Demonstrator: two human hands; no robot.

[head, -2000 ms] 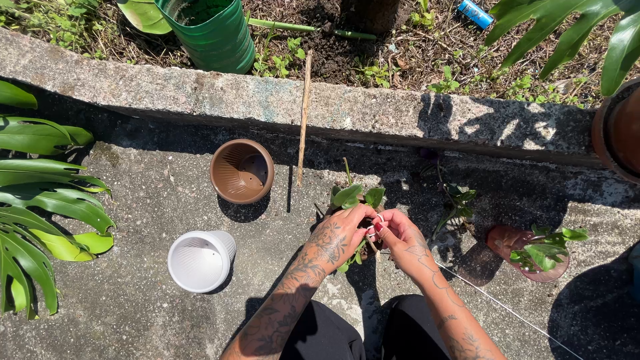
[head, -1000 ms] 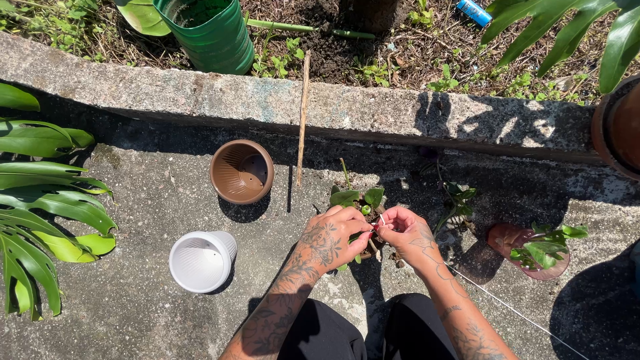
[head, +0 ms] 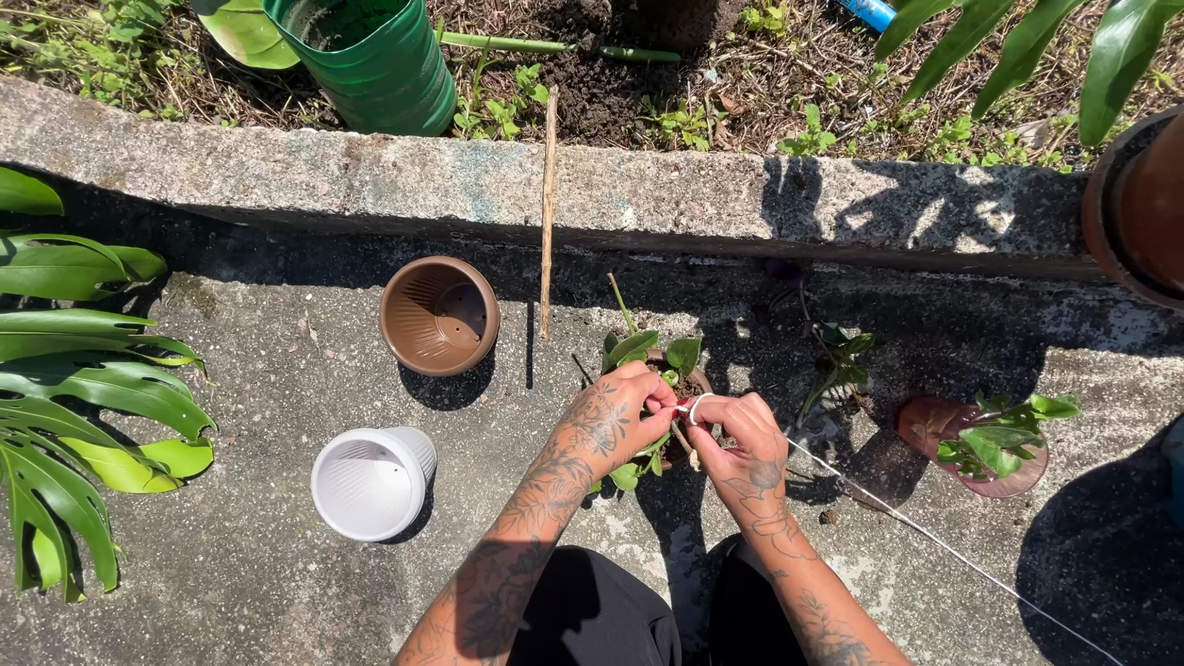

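Note:
Above a potted leafy plant [head: 684, 355], my left hand [head: 622, 407] pinches the end of a white string [head: 911, 525] between thumb and fingers. Close beside it, my right hand [head: 745, 439] grips the same string, which loops around a finger. From there the string runs down to the lower right edge. The plant's brown pot [head: 705, 381] is mostly hidden under my hands, and whether the string goes around a stem cannot be told.
An empty brown plastic pot [head: 398, 319] and a white pot [head: 344, 462] lie to the left. A thin wooden stick [head: 548, 213] leans on the concrete curb [head: 351, 180]. Rightward are a loose plant [head: 837, 356] and a reddish vase [head: 920, 425] holding leaves. A green container [head: 398, 88] stands beyond the curb.
My hands stay over the plant, fingers shifting on the string. A white loop now shows around a finger of my right hand; one second ago it was not plain.

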